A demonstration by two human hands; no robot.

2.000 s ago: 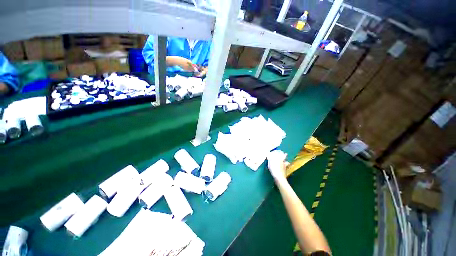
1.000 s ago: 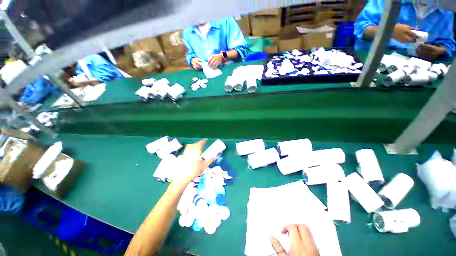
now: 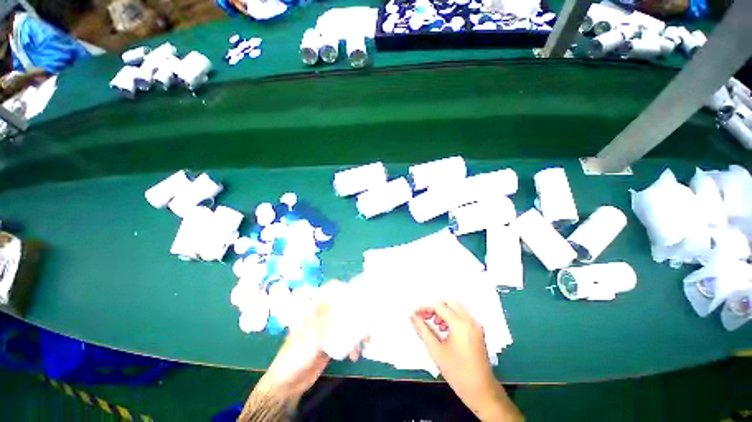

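My left hand [image 3: 303, 350] is at the front edge of the bench, closed around a white cylinder unit [image 3: 342, 317] at the left side of the sheet stack. Glare blurs the unit's outline. My right hand [image 3: 458, 342] is over the stack of white sheets [image 3: 429, 272], its fingers curled together; whether they pinch a sheet cannot be told. Several white cylinder units [image 3: 486, 216] lie loose behind and right of the stack. A heap of white and light blue discs [image 3: 276, 268] lies left of my left hand.
Wrapped units [image 3: 676, 218] are piled at the right. More cylinders [image 3: 183, 191] lie left of the discs. A grey metal post [image 3: 660, 107] stands on the bench. Across the channel are a black disc tray [image 3: 462, 39], cylinder groups and a blue sleeve [image 3: 45, 41]. A carton is at the left edge.
The view has tilted down. My left hand has come back from the cylinders behind the discs to the sheet stack, now with a unit in it. My right hand stays over the sheets, its fingers now curled.
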